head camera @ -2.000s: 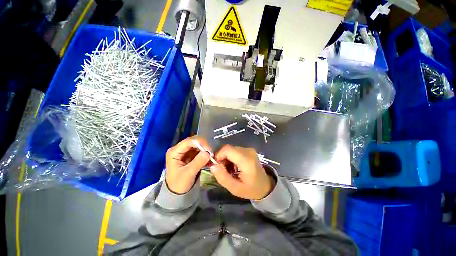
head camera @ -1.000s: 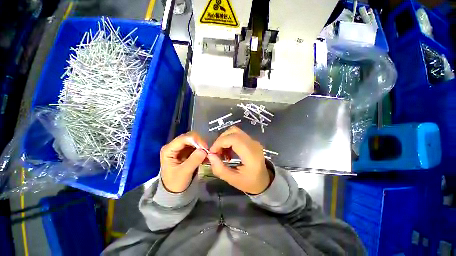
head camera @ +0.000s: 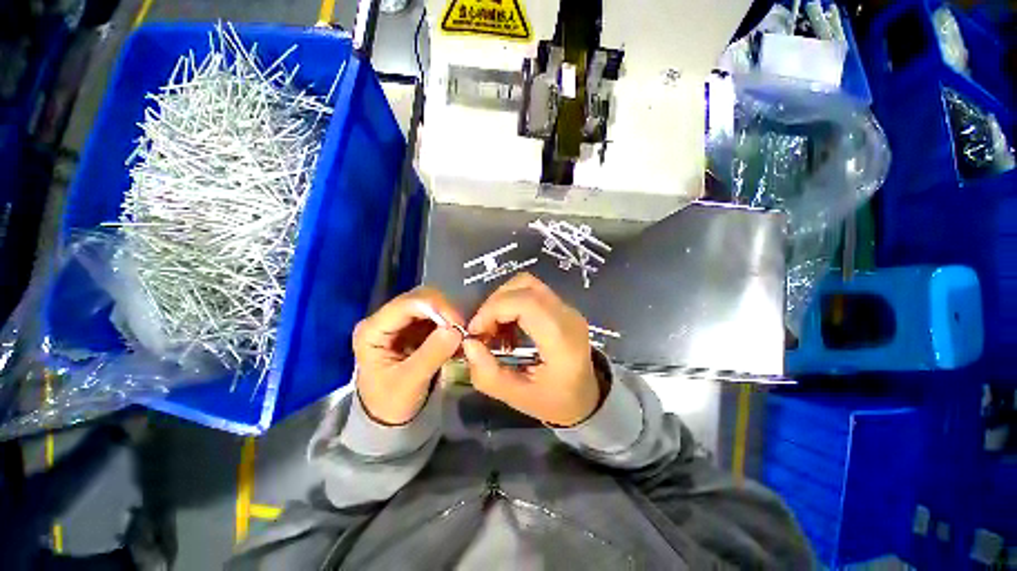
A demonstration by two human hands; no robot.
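Observation:
My left hand (head camera: 404, 348) and my right hand (head camera: 535, 348) meet fingertip to fingertip above the near edge of the metal tray (head camera: 691, 290). A thin white piece (head camera: 436, 316) is pinched between the fingertips of my left hand, and its right end reaches my right fingertips. The fingers hide its middle and far end. Another white strip shows under my right fingers. On the tray lie a small group of white pieces (head camera: 491, 263) and a looser pile of white pieces (head camera: 571, 248). A white piece end shows just right of my right hand.
The off-white machine (head camera: 647, 145) with a dark working head (head camera: 571, 106) stands behind the tray. A blue bin (head camera: 357, 212) piled with long white pieces is at left. Clear plastic bags (head camera: 820, 167), a blue stool (head camera: 948, 320) and darker blue bins (head camera: 853, 468) are at right.
The view has shifted, so the machine and tray sit higher in the picture. My hands remain together on the white piece, with small finger movements.

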